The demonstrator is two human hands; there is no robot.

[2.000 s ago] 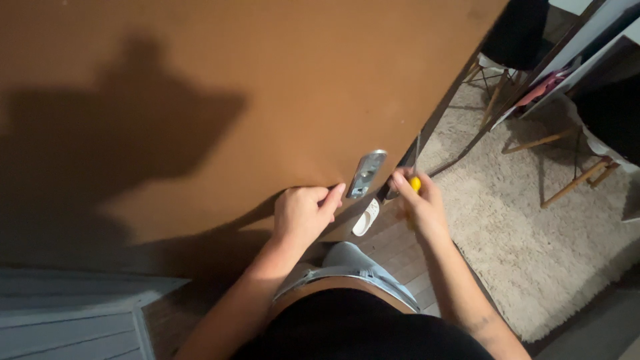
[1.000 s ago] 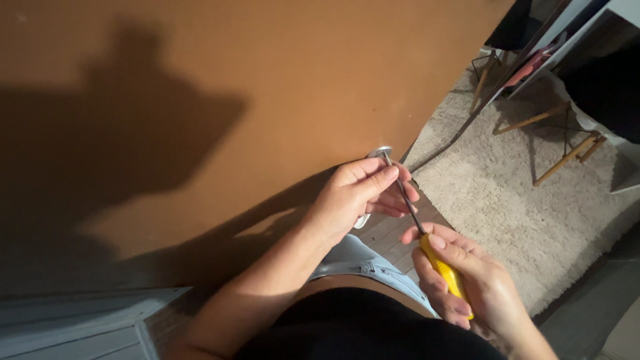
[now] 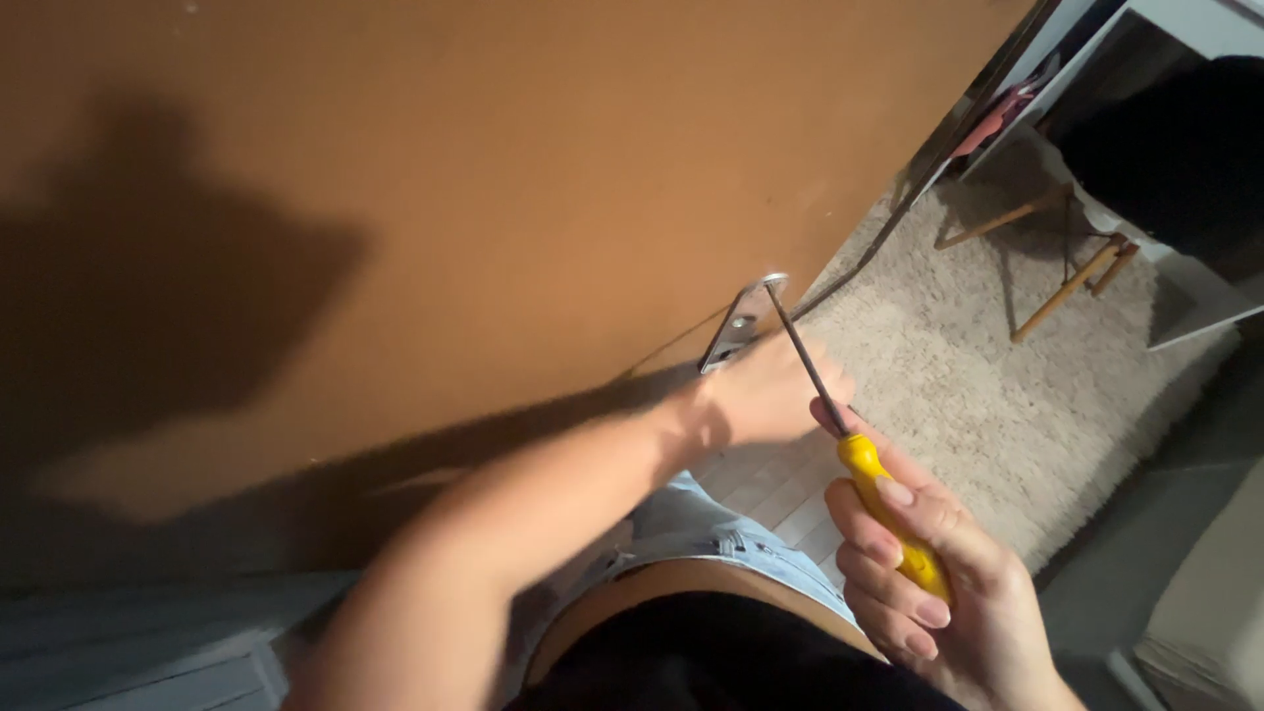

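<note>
My right hand (image 3: 918,553) is closed around the yellow handle of a screwdriver (image 3: 894,518). Its thin metal shaft slants up to the left, and the tip meets the upper end of a metal door plate (image 3: 739,322). That plate lies on the brown door (image 3: 513,188), near its edge, with a round hole or fastener visible in it. Beside the plate, on its lower right, is my left hand (image 3: 785,390), blurred; its fingers reach toward the door's edge, and whether they hold anything is hidden.
Past the door's edge lies a shaggy light rug (image 3: 948,395). At the upper right stand a chair with wooden legs (image 3: 1071,286) and a white desk (image 3: 1200,30). Pale paneling (image 3: 168,652) is at the lower left.
The left hand has moved off the screwdriver's shaft to beside the plate, which shows more fully than a second ago. Two seconds ago the right hand was close by the plate; it is now lower.
</note>
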